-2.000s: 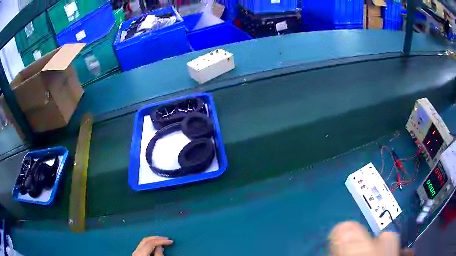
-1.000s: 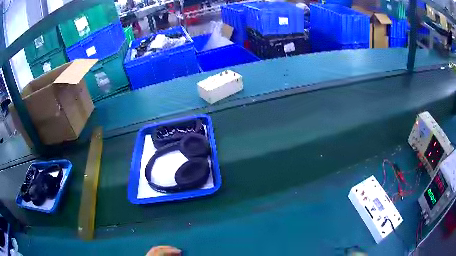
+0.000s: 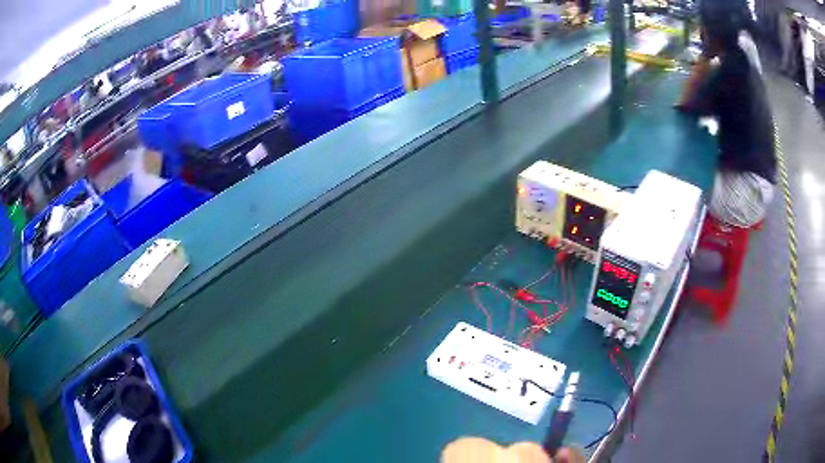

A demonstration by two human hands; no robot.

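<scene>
My right hand (image 3: 511,451) is cut off by the bottom edge. Its fingers are closed on a black plug (image 3: 562,421) with a silver tip that points up. The flat white test box (image 3: 496,371) lies on the bench just beyond the hand, with a thin black cable plugged into its right end. My left hand is not in view. At the lower left, a blue tray (image 3: 163,398) holds black headphones (image 3: 136,398), partly cut off by the bottom edge.
A white DC power supply (image 3: 647,258) with red and green digits and a cream meter (image 3: 565,208) stand right of the conveyor. Red and black clip leads (image 3: 534,307) lie before them. A white socket box (image 3: 156,271) is on the far ledge. A person (image 3: 737,108) sits at the upper right.
The view has turned right, so the trays have shifted left and the instruments towards the middle. My left hand has left the picture. My right hand now shows with the plug.
</scene>
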